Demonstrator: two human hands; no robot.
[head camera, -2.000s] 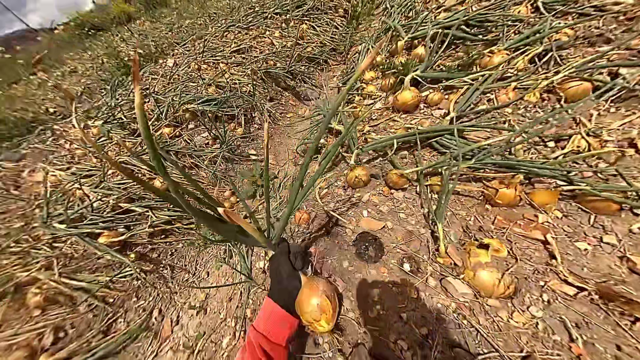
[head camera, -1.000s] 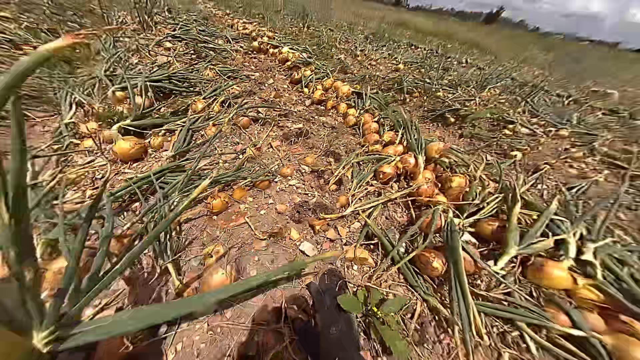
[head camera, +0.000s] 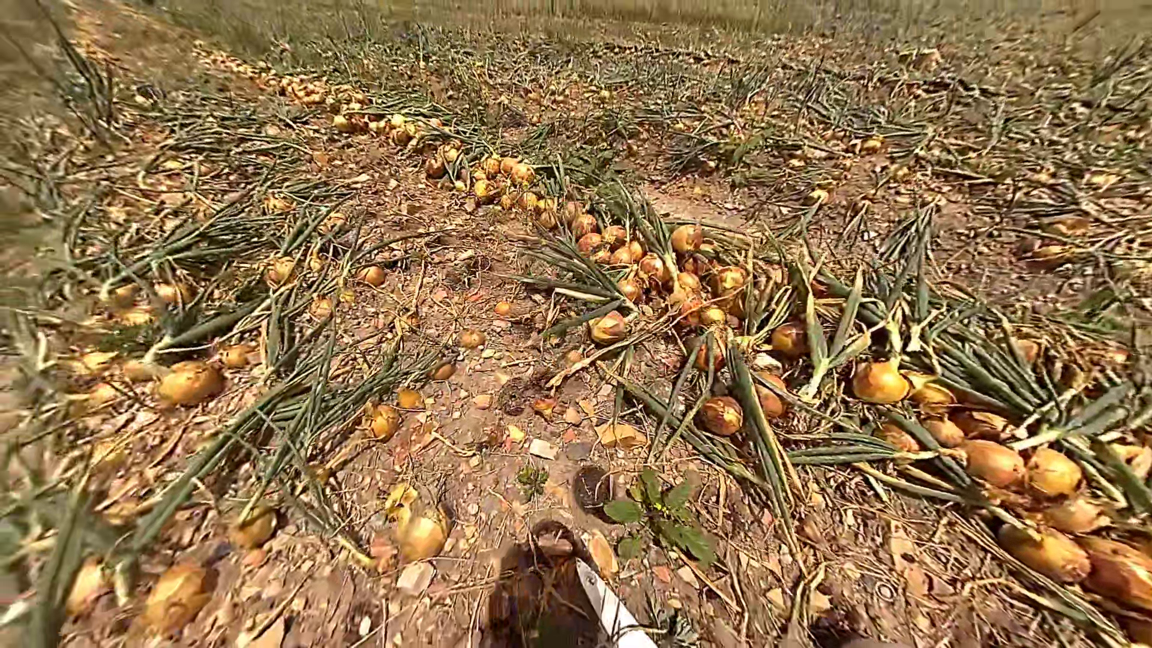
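Observation:
Neither of my hands shows in the head view now. Yellow onions with green tops lie in a long row that runs from the far upper left to the lower right. A pile of onions (head camera: 1053, 472) rests at the right end, and a cluster (head camera: 666, 270) lies near the middle of the row. One single onion (head camera: 608, 328) sits at the cluster's left edge. A pale, narrow, flat object (head camera: 612, 607) pokes up from the bottom edge; its kind I cannot tell.
More onions (head camera: 191, 383) with long leaves lie on the left. Stony bare soil (head camera: 486, 423) runs between the two sides. A small leafy green weed (head camera: 666, 517) grows at the lower middle, beside a dark round spot (head camera: 592, 489). A dark shadow falls at the bottom.
Two seconds ago a dark-gloved hand with a red sleeve held an onion plant at lower centre; hand and plant are out of view now. The view has swung right.

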